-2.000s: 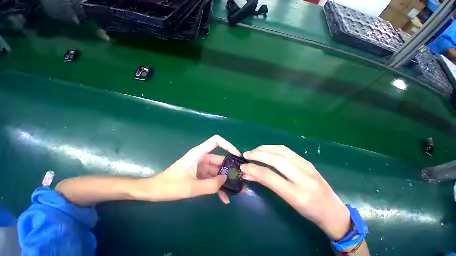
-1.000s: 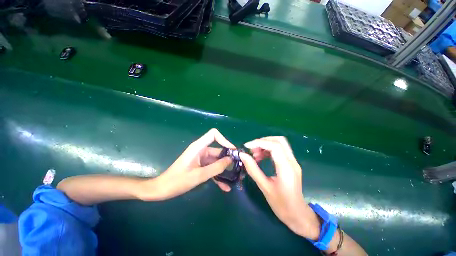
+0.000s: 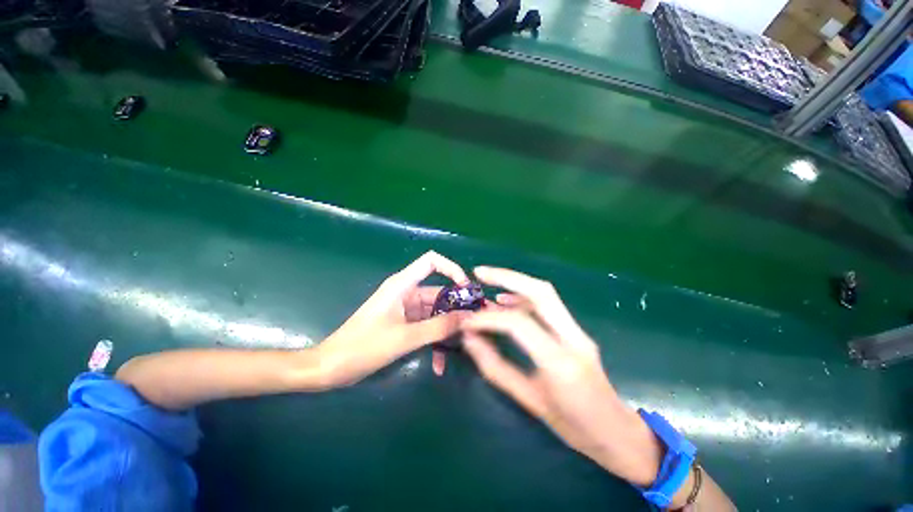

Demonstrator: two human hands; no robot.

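Note:
My left hand (image 3: 375,328) holds a small black electronic unit (image 3: 461,298) above the green work surface, fingers behind it and thumb over its near part. Shiny parts show in its open face. My right hand (image 3: 546,365) is at the unit's right side, blurred, with its fingers bent over the near edge. Whether it grips anything cannot be seen. A blue band (image 3: 671,458) is on my right wrist.
Similar black units lie on the green belt (image 3: 561,170), at left (image 3: 261,140) and far right (image 3: 849,289). Black trays (image 3: 310,40) are stacked upper left. A pocketed tray (image 3: 721,55), metal post (image 3: 846,70) and a person's blue sleeve (image 3: 891,82) are upper right.
The unit in my left hand has tilted and its near part is now covered. My right hand has shifted over it. The units on the belt have moved slightly left.

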